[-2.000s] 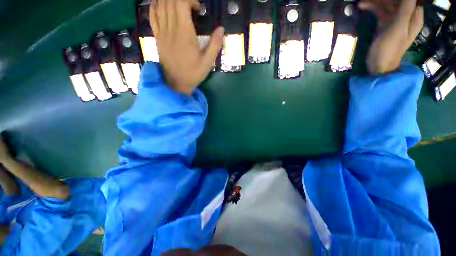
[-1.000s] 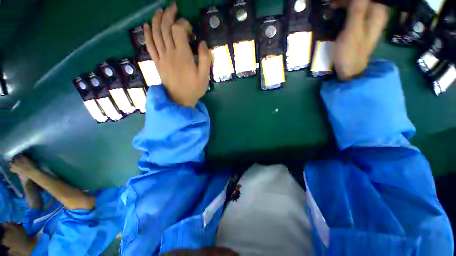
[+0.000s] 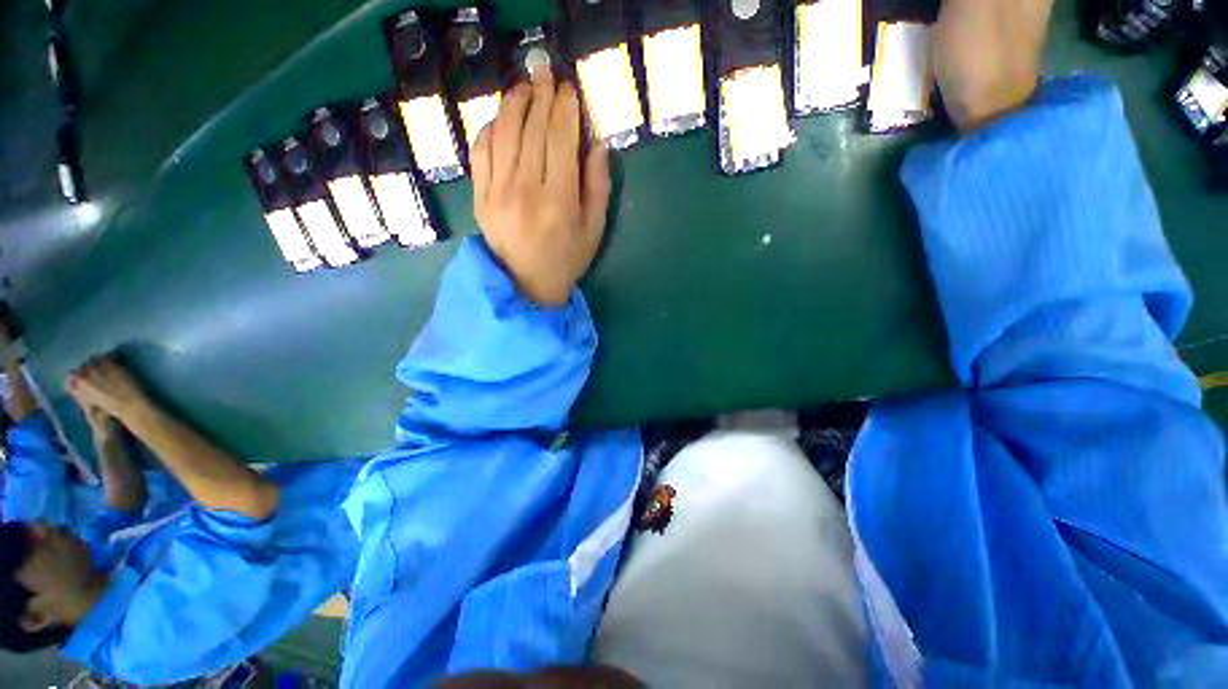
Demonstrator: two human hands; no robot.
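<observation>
Several black units with bright white rectangles and silver-grey discs lie in a slanting row on the green work surface [image 3: 754, 316]; one near the middle [image 3: 754, 119] sits slightly lower than its neighbours. My left hand [image 3: 543, 189] lies palm down over one unit [image 3: 537, 57], its fingers together on the unit and its thumb slightly apart. My right hand [image 3: 990, 54] is at the top edge beside the rightmost unit of the row [image 3: 900, 74]. Its fingers are cut off by the picture's edge, so what they touch is hidden.
Loose black units [image 3: 1203, 94] lie at the far right edge. Another worker in a blue smock [image 3: 222, 579] sits at the lower left, with hands [image 3: 105, 388] over the green surface. A dark rod-like thing [image 3: 63, 121] is at the upper left.
My left hand has moved right along the row, uncovering units on its left. My right hand has moved up and out at the top edge. The view has also shifted.
</observation>
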